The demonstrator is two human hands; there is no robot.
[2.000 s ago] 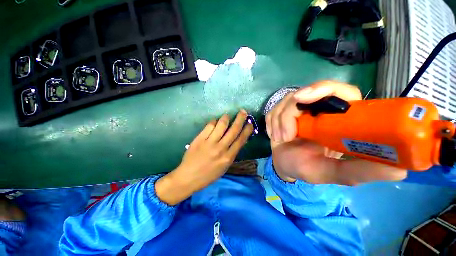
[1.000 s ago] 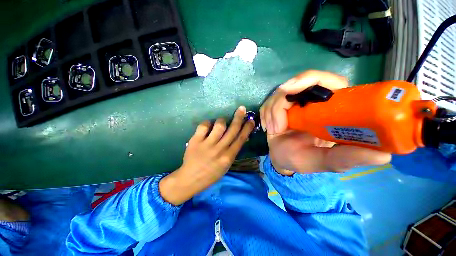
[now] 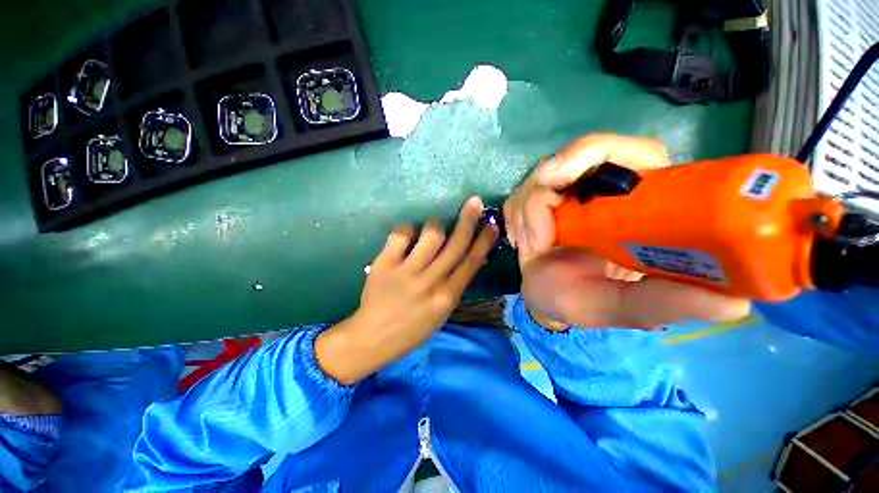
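My right hand (image 3: 588, 260) is closed around the front of the orange electric screwdriver (image 3: 689, 226), which lies nearly level with its tail to the right. My left hand (image 3: 419, 284) rests on the green mat, its fingertips on a small dark watch case assembly (image 3: 492, 223) with a shiny rim. The assembly is mostly hidden by my fingers. The screwdriver's tip is hidden by my right hand, so I cannot tell whether it touches the assembly.
A black foam tray (image 3: 212, 168) at upper left holds several housings. A white scrap (image 3: 403, 114) lies beside it. A coiled black strap (image 3: 694, 72) and stacked slotted trays (image 3: 848, 106) are at upper right. Another person's arm (image 3: 27, 395) shows at lower left.
The screwdriver and my right hand have shifted slightly left and up since the oldest frame, covering the round dish. My left hand still holds the assembly down. The view has shifted slightly.
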